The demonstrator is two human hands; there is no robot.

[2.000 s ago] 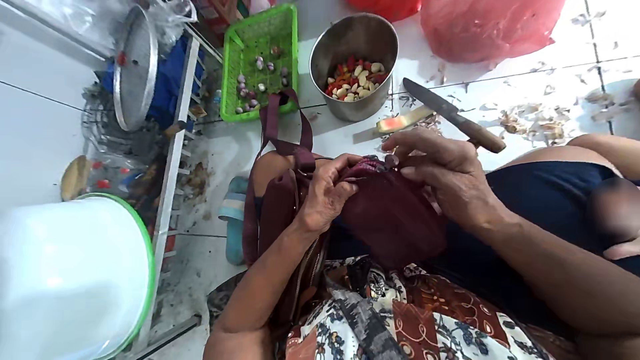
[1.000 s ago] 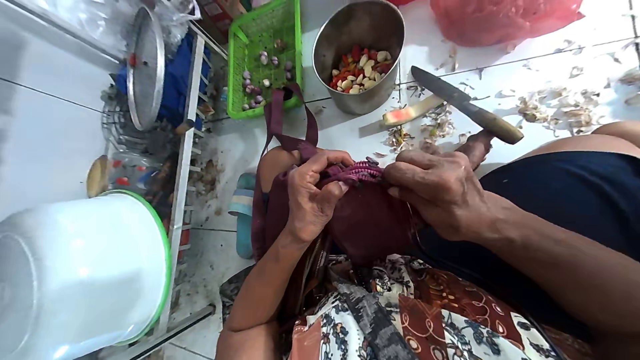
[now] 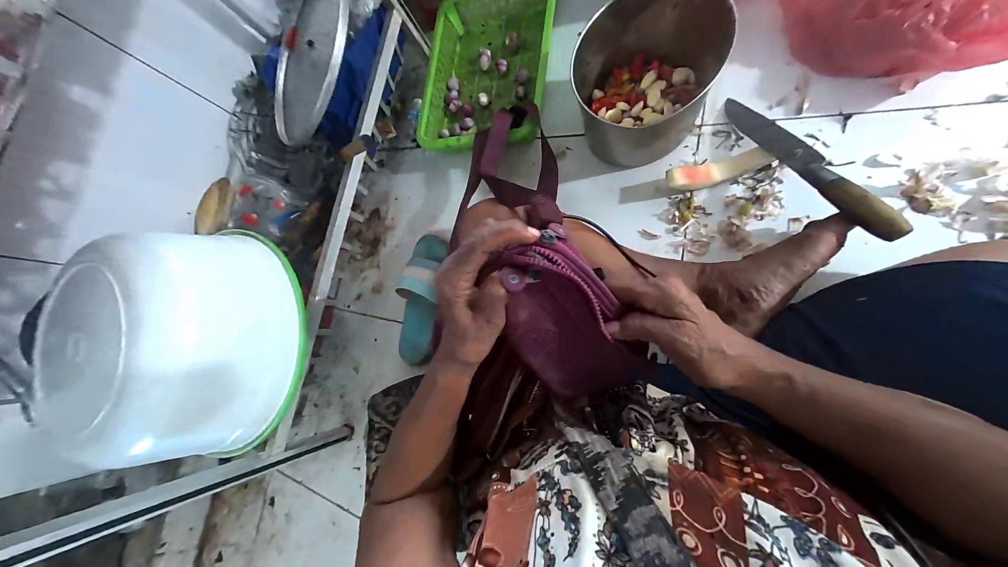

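A maroon fabric bag [image 3: 563, 339] with a pink-purple zipper [image 3: 579, 272] lies on the lap, its strap [image 3: 496, 150] reaching toward the green basket. My left hand [image 3: 476, 291] pinches the bag's upper left edge near the zipper's end, beside a round snap. My right hand [image 3: 669, 323] grips the right edge of the bag, thumb and fingers at the zipper. The zipper teeth show along a curved edge between the hands; the bag's inside is hidden. A thin dark cord [image 3: 610, 236] runs from the bag's top toward my right hand.
Ahead stand a green plastic basket [image 3: 543, 71] with shallots and a metal pot [image 3: 630, 146] of chillies and garlic. A knife [image 3: 815, 165] lies by a bare foot [image 3: 776, 276], near peelings. A red plastic bag is at upper right; a white tub [image 3: 173, 346] and metal rack are left.
My left hand has shifted from the middle of the zipper edge to its upper left end. My right hand has moved down along the bag's right edge, and more of the zipper shows.
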